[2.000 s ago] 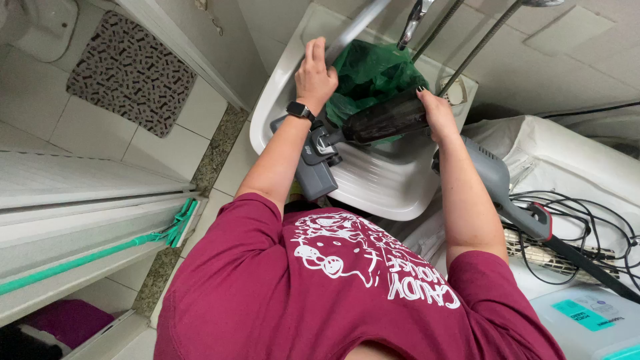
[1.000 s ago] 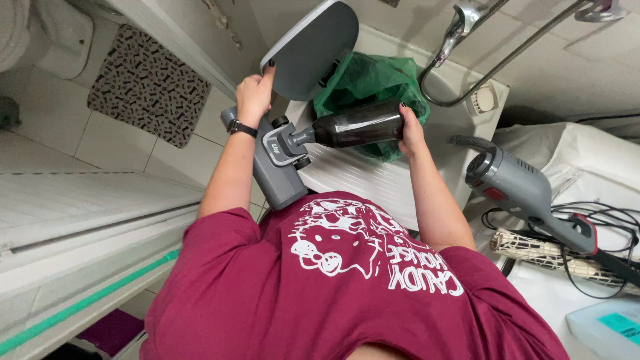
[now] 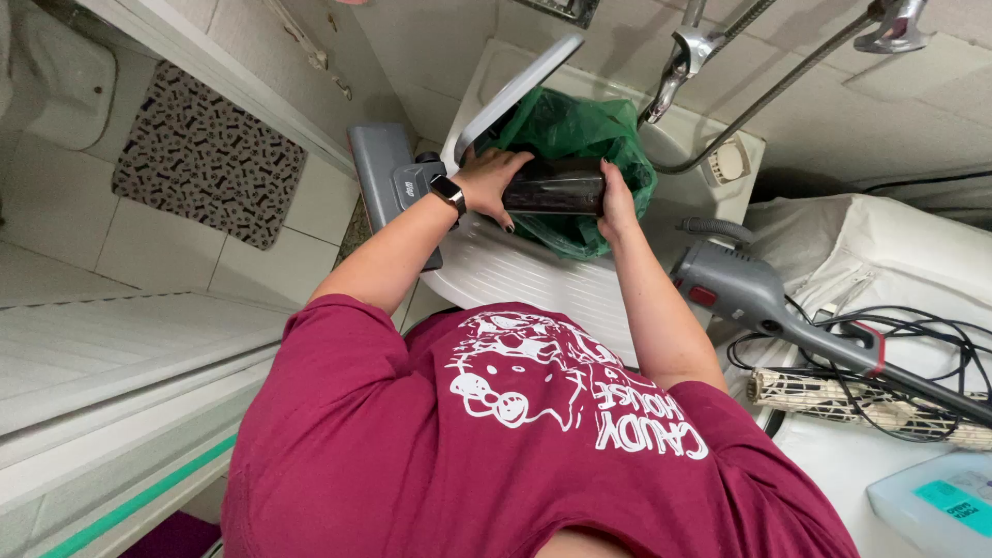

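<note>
Both my hands hold a dark translucent vacuum dust canister [image 3: 554,187], lying sideways above a green plastic bag [image 3: 577,124]. My left hand [image 3: 492,186] is around its left end, with the fingers spread. My right hand [image 3: 616,203] grips its right end. A grey lid [image 3: 515,97] stands tilted up beside the bag, near my left hand. The grey vacuum floor head [image 3: 384,178] lies behind my left wrist; whether it still joins the canister is hidden. The bag sits over the white ribbed sink [image 3: 527,267]. What is inside the bag is hidden.
A chrome faucet [image 3: 670,77] and a metal hose [image 3: 763,112] are above the sink. At right, the grey vacuum body [image 3: 732,283] lies near a coiled black cable [image 3: 903,329] and a blue-labelled plastic container [image 3: 942,492]. A bone-patterned mat [image 3: 208,155] lies on the floor at left.
My left hand has come off the raised lid and onto the canister. The lid now stands more edge-on to the view. The canister has moved over the bag, held by my right hand throughout.
</note>
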